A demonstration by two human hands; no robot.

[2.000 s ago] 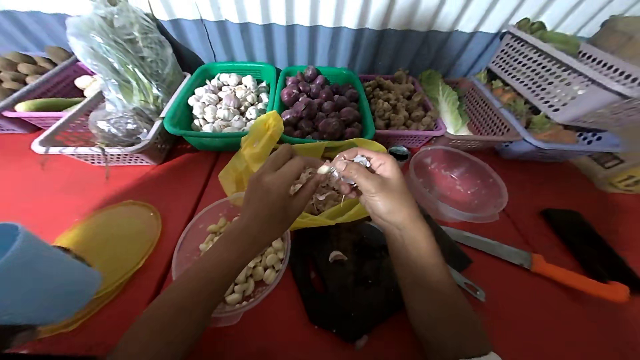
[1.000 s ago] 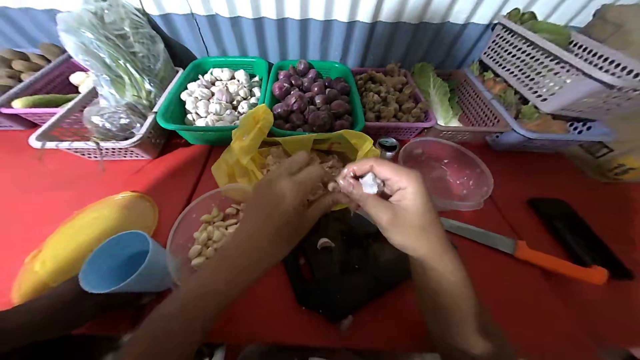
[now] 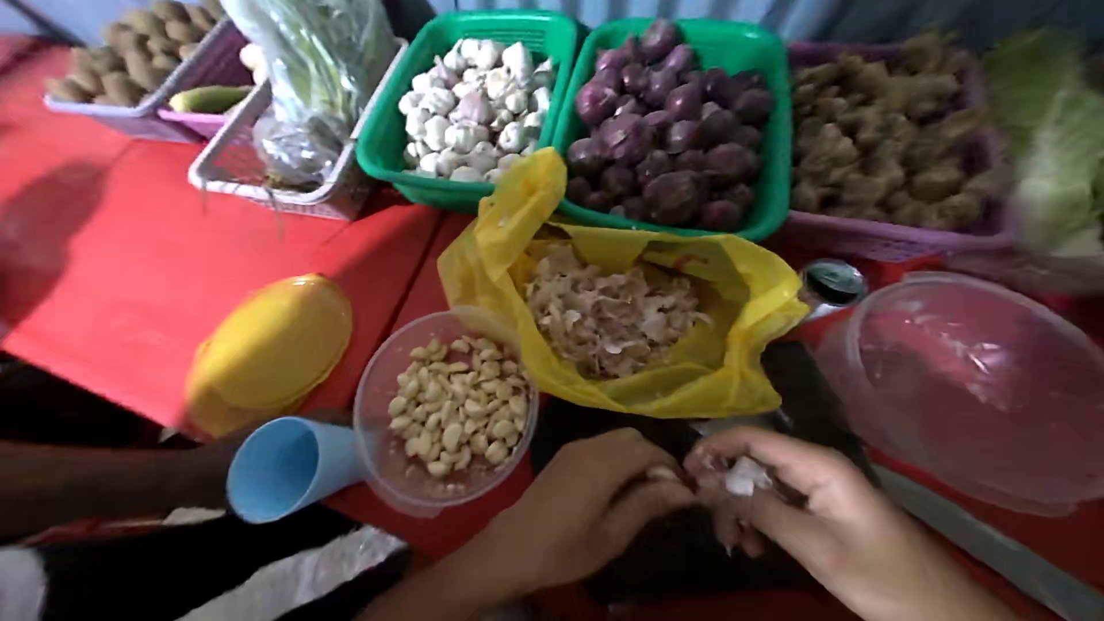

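Over the black cutting board (image 3: 664, 561), my left hand (image 3: 586, 509) pinches a pale garlic clove (image 3: 662, 473) between thumb and fingertips. My right hand (image 3: 802, 509), close beside it, holds garlic pieces with whitish skin (image 3: 747, 475). Just beyond both hands lies a yellow plastic bag (image 3: 750, 302), its mouth spread around a heap of garlic skins (image 3: 612, 315). Peeled garlic cloves (image 3: 461, 405) fill part of a clear plastic bowl (image 3: 373, 448) to the left of my left hand. A knife blade (image 3: 975, 539) shows at the right, partly behind my right forearm.
Green baskets of garlic bulbs (image 3: 474, 108) and purple onions (image 3: 677, 129) stand behind the bag, with ginger (image 3: 888, 138) to their right. A clear container (image 3: 975, 379) sits at right. Another person's arm (image 3: 112, 474) lies at left near a blue cup (image 3: 280, 470) and yellow lid (image 3: 272, 349).
My hands have moved from over the yellow bag to the near side of it, above the board. The blue cup has come closer to the bowl of cloves. The view has shifted left.
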